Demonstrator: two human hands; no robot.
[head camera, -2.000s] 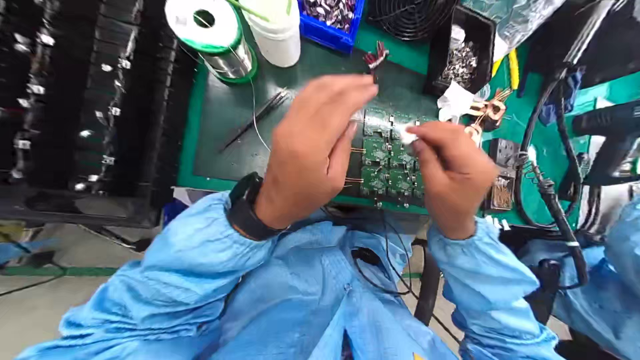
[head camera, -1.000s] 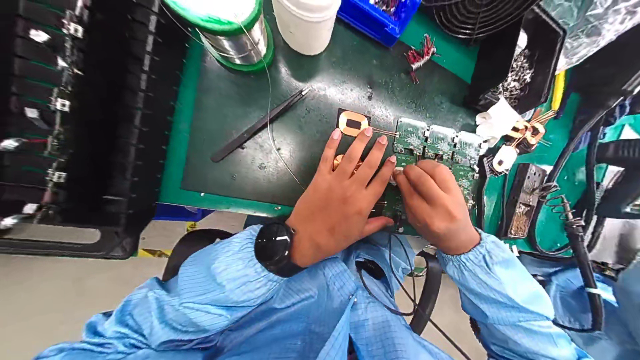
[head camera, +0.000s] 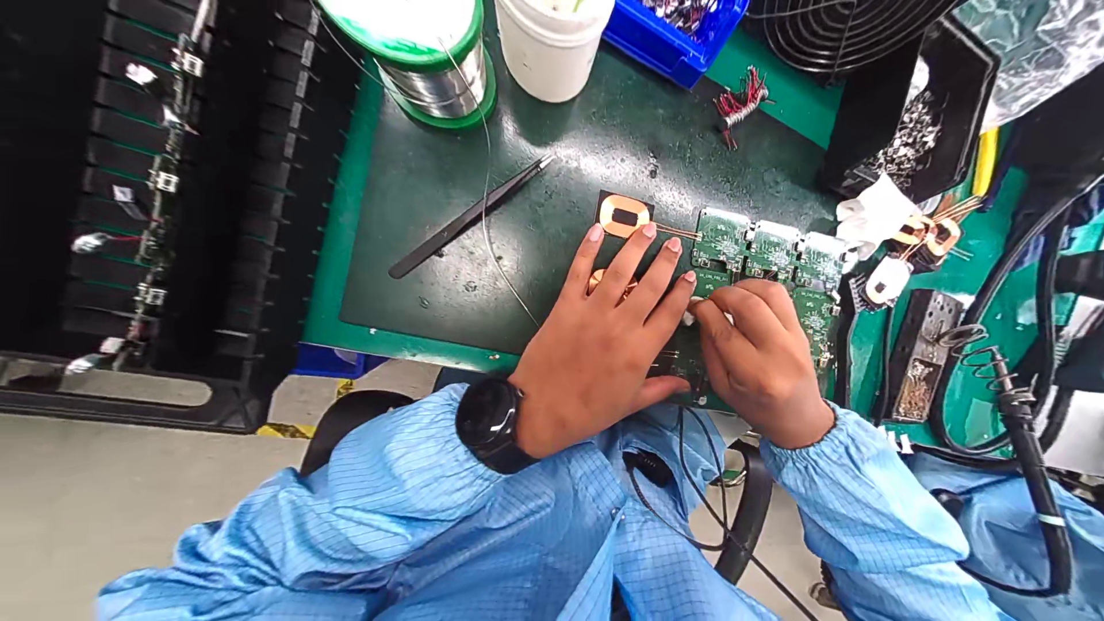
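Note:
A panel of green circuit boards (head camera: 723, 235) lies on the dark mat. My left hand (head camera: 604, 345) lies flat with spread fingers over the panel's left side and the copper coils. One copper coil on a black square (head camera: 624, 216) shows beyond its fingertips, its wires running to the panel's top left board. Another coil (head camera: 601, 281) is partly hidden under the fingers. My right hand (head camera: 759, 349) is over the middle of the panel, its thumb and fingers pinched on a small white piece (head camera: 703, 312), perhaps a wipe. Dark tweezers (head camera: 470, 216) rest left of the hands.
A solder wire spool (head camera: 440, 86), a white plastic tub (head camera: 554, 47) and a blue bin (head camera: 677, 39) stand at the back. Red and white wires (head camera: 740, 105) lie behind the panel. Right are loose coils (head camera: 936, 233), a soldering iron stand (head camera: 923, 354) and cables. A black rack (head camera: 237, 405) stands left.
Two seconds ago both hands were raised above the mat, the right with a white piece. Both have come down onto the panel, the left now flat. The view has moved closer.

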